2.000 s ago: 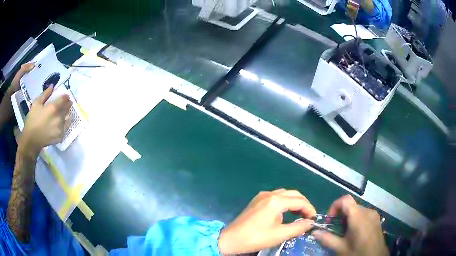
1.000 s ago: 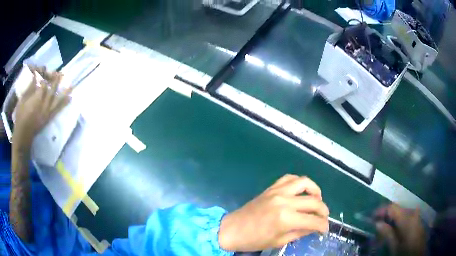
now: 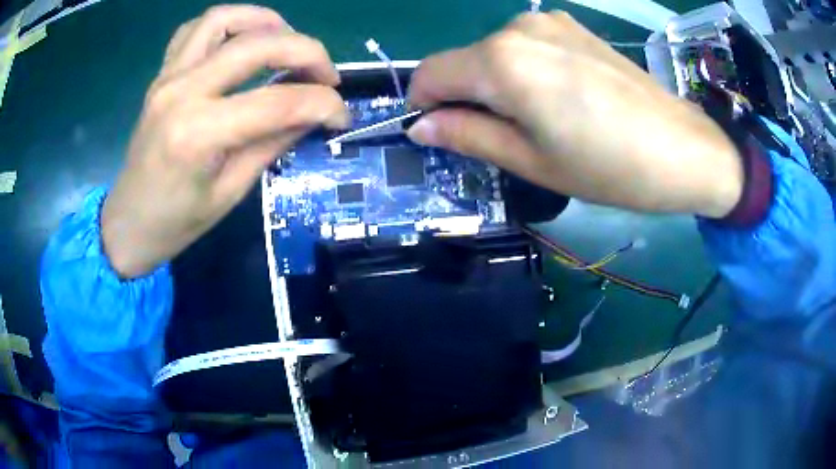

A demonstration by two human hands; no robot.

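Observation:
The blue main board (image 3: 367, 179) lies in the white-edged housing shell (image 3: 280, 302), above a large black inner module (image 3: 435, 348). My left hand (image 3: 229, 119) is over the board's upper left, thumb and fingertips close together; whether they hold a thin cable cannot be told. My right hand (image 3: 568, 110) grips slim tweezers (image 3: 380, 128) between thumb and finger. Their tip meets a small white plug or socket (image 3: 335, 147) on the board, beside my left fingertips. A thin cable with a white plug (image 3: 372, 46) stands up at the board's top edge.
A flat white ribbon cable (image 3: 247, 355) sticks out left of the shell. A wire harness (image 3: 605, 270) trails right on the green mat (image 3: 587, 321). Another open white unit (image 3: 724, 64) is at the upper right. Clear plastic (image 3: 674, 380) lies at the lower right edge.
The view has swung down onto the unit, and the other worker's hands have left the picture. My right hand, apart from my left a second ago, is now close beside it over the board.

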